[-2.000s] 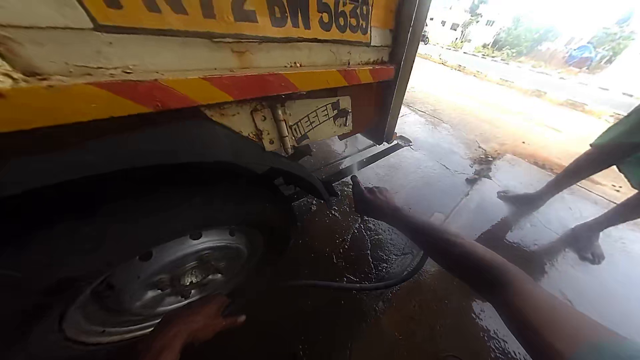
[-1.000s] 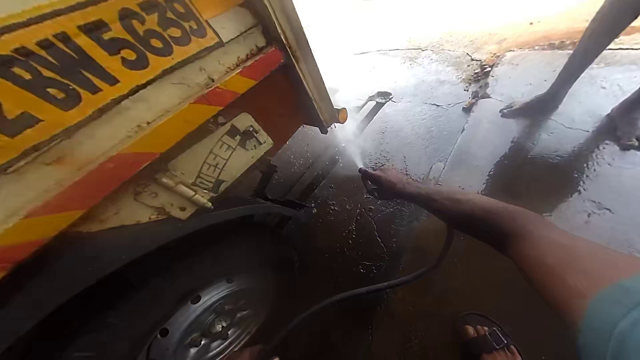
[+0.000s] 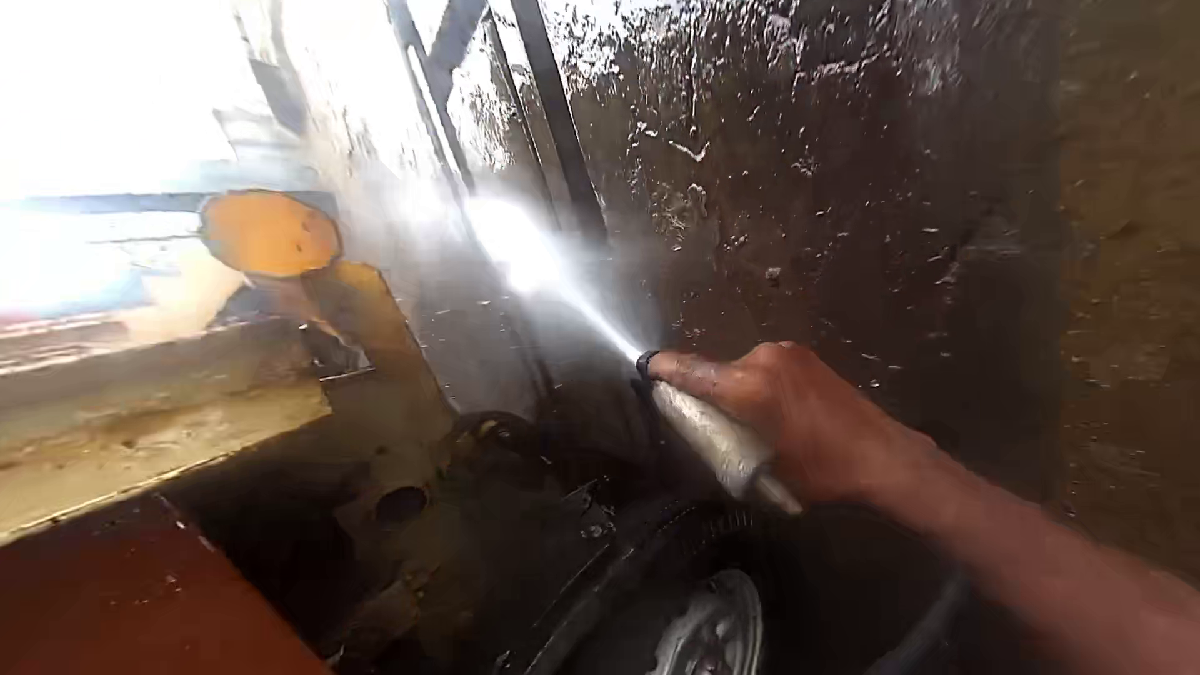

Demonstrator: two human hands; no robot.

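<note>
My right hand (image 3: 797, 412) is closed around a pale spray nozzle (image 3: 708, 431) at the centre right. Its thumb lies along the nozzle, close behind the dark tip. A white jet of water (image 3: 562, 281) leaves the tip toward the upper left and spreads into bright mist beside the truck's frame. Below the hand is a wheel (image 3: 717, 628) with a dark tyre and a silver rim, partly cut off by the bottom edge. A stretch of hose (image 3: 923, 628) shows faintly under my forearm. My left hand is out of the picture.
An orange reflector or lamp (image 3: 272, 232) sits on a yellowish metal bracket (image 3: 366, 319) of the truck body at left. Metal bars (image 3: 562, 122) rise above the jet. Wet dark ground (image 3: 825, 187) spreads behind my hand. A red-brown panel (image 3: 122, 600) fills the lower left.
The view has turned strongly and come nearer the truck's parts. The other person's legs and my left hand, seen earlier, are out of frame. The water jet shows more plainly.
</note>
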